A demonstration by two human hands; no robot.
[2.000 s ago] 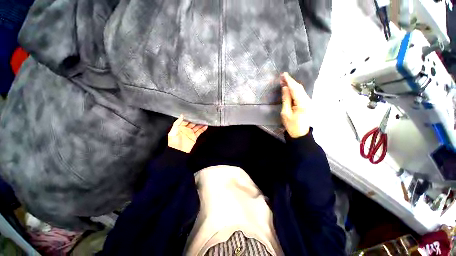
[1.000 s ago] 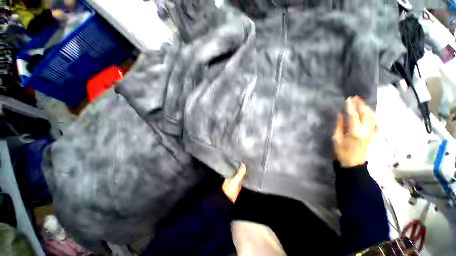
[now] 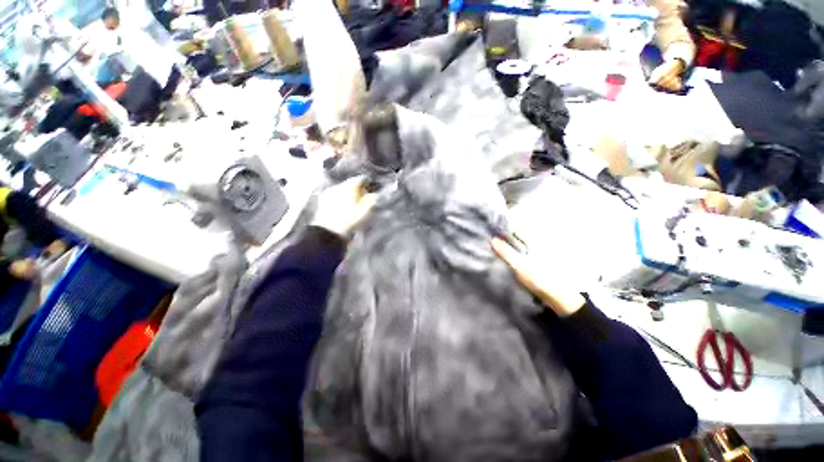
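The mottled grey hooded jacket [image 3: 452, 352] lies lengthwise over my lap and the table, blurred, with its front zipper [image 3: 411, 347] running down the middle. Its hood area [image 3: 384, 135] is at the far end, with a dark opening. My left hand [image 3: 346, 206] holds the cloth at the left, just below the hood; its fingertips are partly hidden. My right hand [image 3: 542, 278] is at the right upper side, its fingers on bunched cloth. The hem is not visible.
A white sewing machine [image 3: 723, 248] with a blue stripe stands at right, red-handled scissors [image 3: 724, 359] near it. A grey machine part [image 3: 248, 194] is at left. A blue basket [image 3: 77, 334] and more grey cloth [image 3: 149, 420] are lower left. Another person's hand [image 3: 669, 74] shows at upper right.
Both hands have moved from the hem and lower front up to the hood end. The jacket has shifted down towards me, and the view has tilted up to show more of the workshop.
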